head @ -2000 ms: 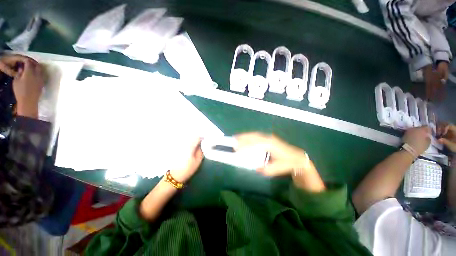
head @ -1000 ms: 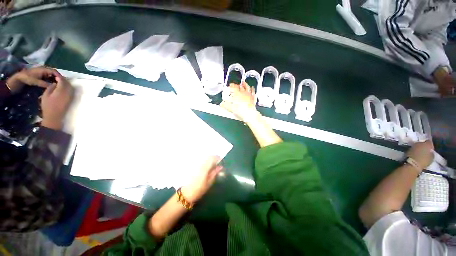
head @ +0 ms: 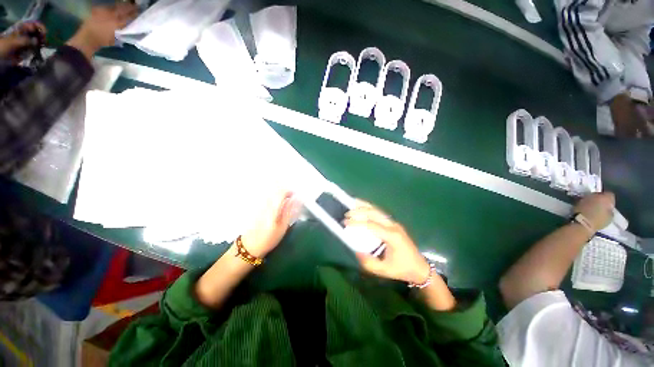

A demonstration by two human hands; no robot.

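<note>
My right hand (head: 387,247) holds a white plastic housing (head: 331,215) by its solid end, in front of me. The housing's looped end points up and left, at the right edge of a bright stack of white protective bags (head: 165,165). My left hand (head: 269,222) rests at the stack's lower right edge, near the loop; its fingertips are washed out by glare, so I cannot tell whether they grip a bag. Several bare housings (head: 391,97) stand in a group beyond the white strip. Wrapped units (head: 275,46) lie left of them.
The green conveyor (head: 444,193) has a white dividing strip (head: 401,152). A second row of housings (head: 552,154) stands at right, by a neighbour's arm and a white grid tray (head: 599,264). A person in a striped sleeve is at upper right. A plaid-sleeved neighbour reaches to the wrapped units at upper left.
My right hand has come back from the row with one housing, leaving fewer standing. My left hand has moved slightly up and left. The plaid-sleeved neighbour's arm has reached farther across.
</note>
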